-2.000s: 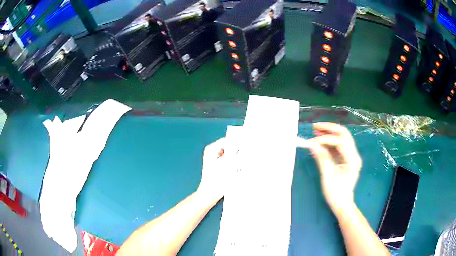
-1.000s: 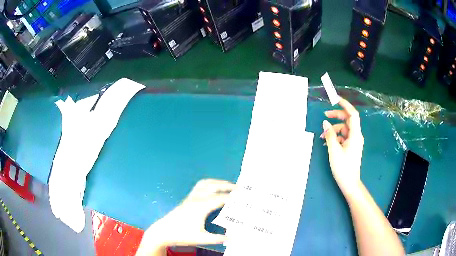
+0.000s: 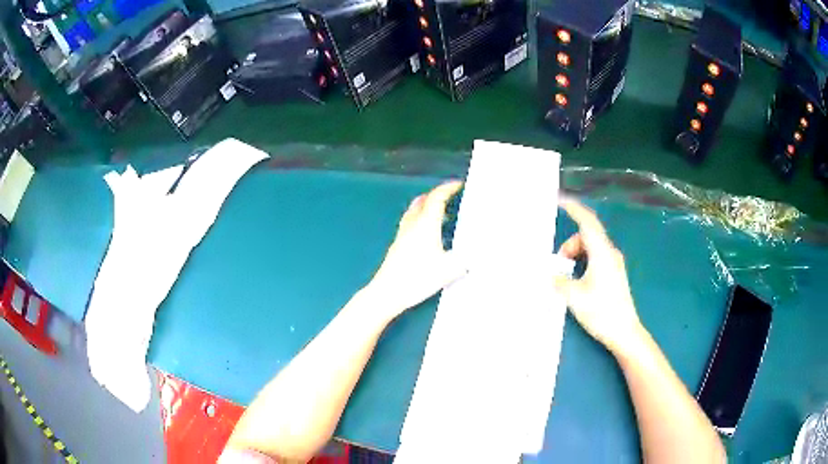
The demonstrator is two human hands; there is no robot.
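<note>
White label sheets [image 3: 504, 317] lie overlapping on the teal worktop in front of me, their print washed out. My left hand [image 3: 422, 249] is at the sheets' left edge, thumb over the paper and fingers curved beside it; its exact grip is unclear. My right hand [image 3: 595, 272] is at the sheets' right edge, with a small white label [image 3: 565, 265] between thumb and fingers. Black retail boxes stand on the dark green belt beyond, one [image 3: 583, 68] with orange icons on its narrow side.
Used backing paper [image 3: 163, 272] lies heaped at left. A black glossy slab [image 3: 736, 358] lies at right. Crinkled clear film [image 3: 758, 216] is on the belt edge at right. Red stools [image 3: 195, 421] show below the worktop's near edge. The conveyor belt [image 3: 363, 127] runs across the back.
My left hand has moved up and forward along the sheets. My right hand has come down and left to their edge with the label. The boxes appear shifted right in view.
</note>
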